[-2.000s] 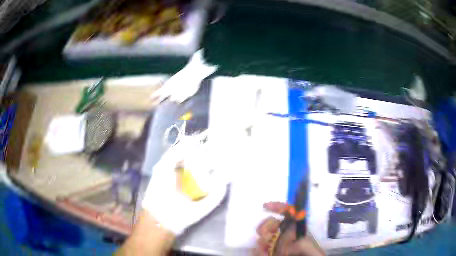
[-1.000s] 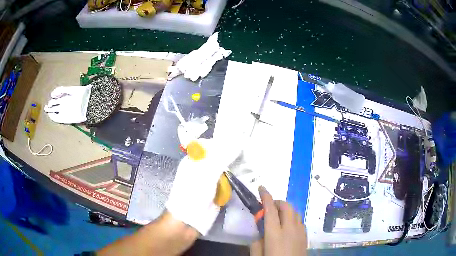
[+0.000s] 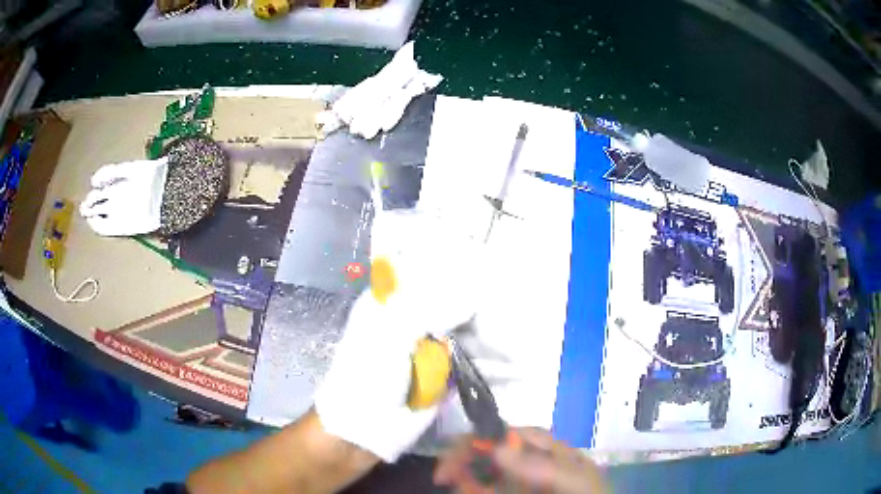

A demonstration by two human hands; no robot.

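My left hand (image 3: 372,371), in a white glove, is shut around a yellow wrapped unit (image 3: 431,371). Yellow also shows higher up at the glove's fingers, beside a small orange-red spot (image 3: 355,270). A pale, blurred part of the unit extends above the fingers. My bare right hand (image 3: 522,465), blurred at the lower edge, grips long-nose pliers (image 3: 475,391) by their orange-and-black handles. The dark jaws point up and left, with their tips at or beside the yellow unit. Whether the jaws are closed on something cannot be told.
White sheet (image 3: 534,280) holds a thin grey tool (image 3: 509,178). A blue pen-shaped tool (image 3: 589,188) lies right. Spare gloves (image 3: 386,96) (image 3: 126,198), a speckled pad (image 3: 193,185), green boards (image 3: 184,121) and another yellow unit (image 3: 56,236) lie left. A foam tray (image 3: 280,31) stands behind.
The view has sharpened since the first frame. Since the second, the yellow unit shows more in the glove, and the pliers and right hand have shifted slightly lower.
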